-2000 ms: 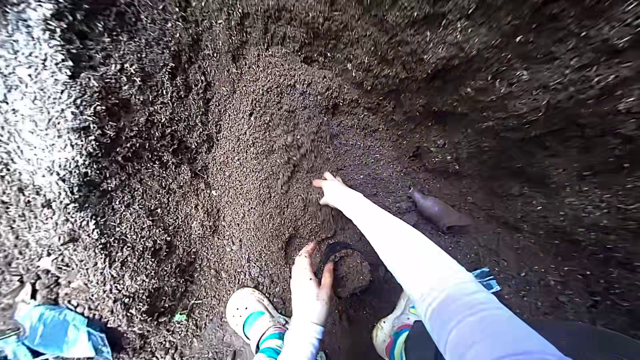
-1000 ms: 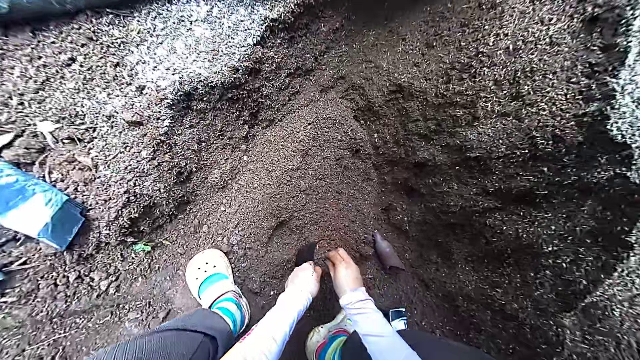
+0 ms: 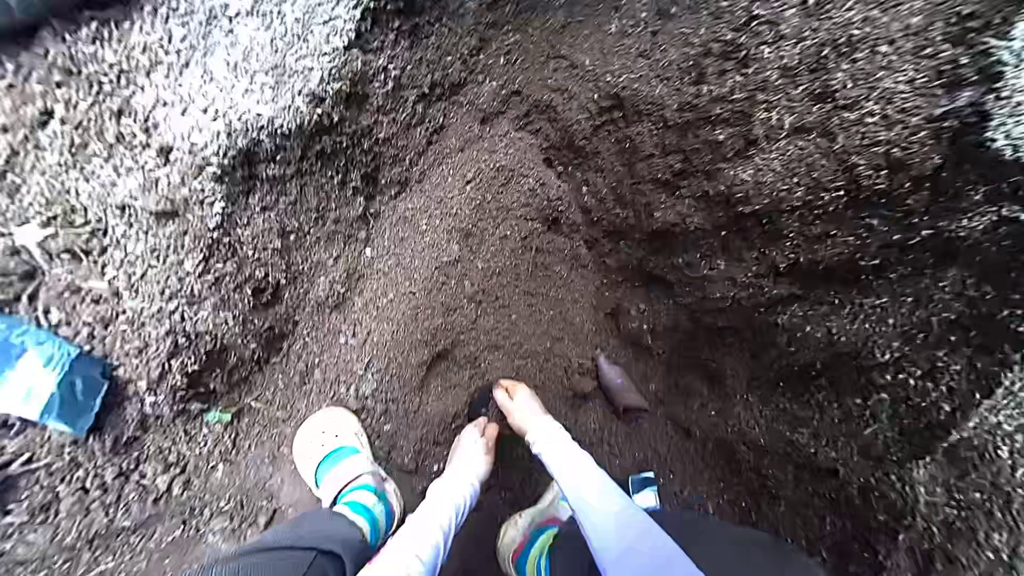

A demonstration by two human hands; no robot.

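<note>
Both my hands are low in the middle of the view, at the foot of a mound of loose brown soil [image 3: 488,280]. My left hand [image 3: 474,450] grips the near side of a small black plastic bag or pot [image 3: 481,402]. With its fingers bent, my right hand [image 3: 520,406] holds the other side of it. How full the black container is cannot be seen, as my hands partly cover it. A brownish, tapered object [image 3: 620,388], perhaps a cut bottle, lies on the soil to the right of my right hand.
My feet in pale clogs [image 3: 328,440] and striped socks stand on either side of my hands. A blue and white plastic packet [image 3: 52,376] lies at the far left, and a small green leaf [image 3: 217,417] nearer. Rougher soil banks [image 3: 800,160] rise around the mound.
Two seconds ago my right hand was spread over the mound, and my left hand held the black container of soil. My right hand has since come back to the container. The view has shifted.
</note>
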